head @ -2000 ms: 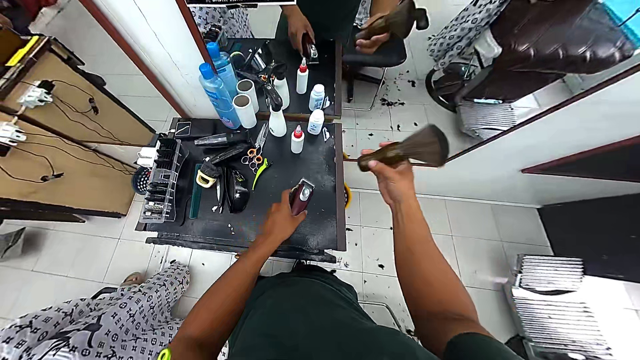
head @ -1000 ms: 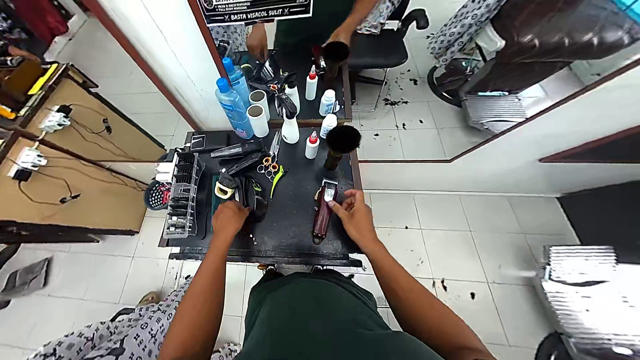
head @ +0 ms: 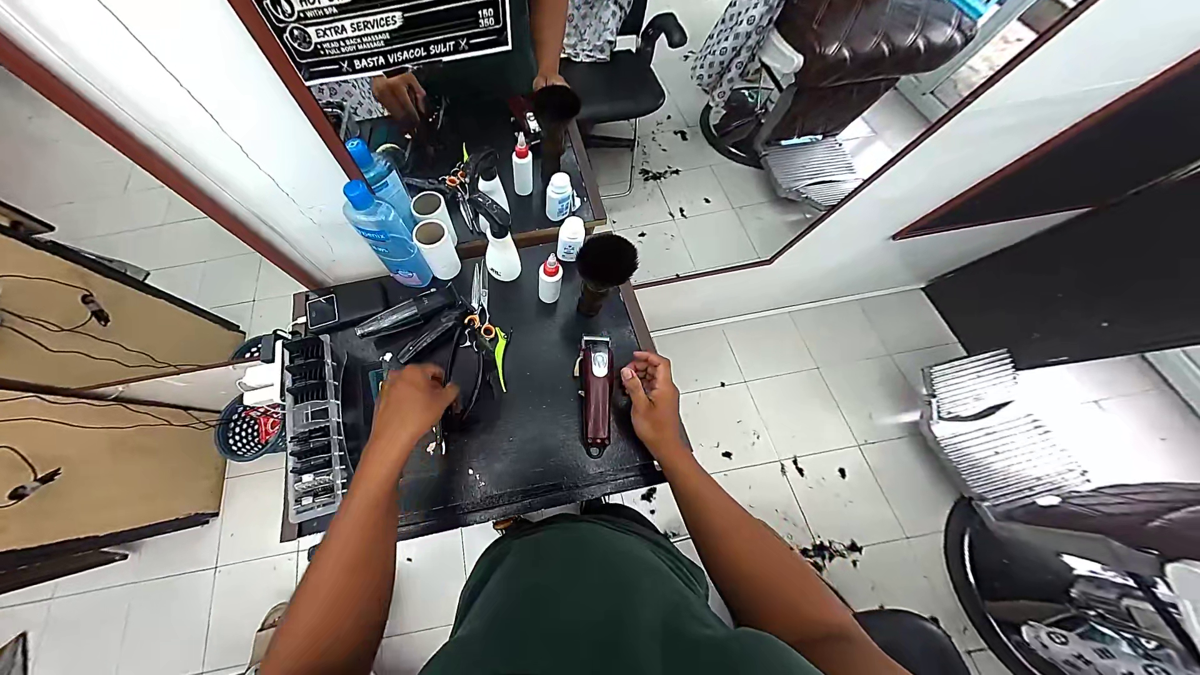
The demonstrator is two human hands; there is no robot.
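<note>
My left hand [head: 412, 401] is over the left part of the black table [head: 525, 450], beside black corded tools; whether it grips one is hidden. Just right of a maroon hair clipper [head: 597, 394], my right hand [head: 650, 398] rests at the table edge, fingers curled and apparently holding nothing. The clipper lies flat with its blade away from me. Behind it stands a dark neck duster brush [head: 605, 267], bristles up. Orange-handled scissors [head: 481, 319], a yellow-green item [head: 501, 359] and black trimmers [head: 408, 311] lie near the middle and back left.
A clear case of clipper guards [head: 314, 431] lines the table's left side. Along the back stand a blue bottle [head: 386, 234], a white roll [head: 437, 248], a spray bottle [head: 502, 253] and a red-tipped bottle [head: 550, 279]. A wall mirror [head: 694, 216] rises behind; a barber chair's footrest [head: 1003, 431] is at right.
The brush, held in my right hand two seconds ago, now stands on the table. My left hand has let go of the clipper, which lies on the table, and has moved left.
</note>
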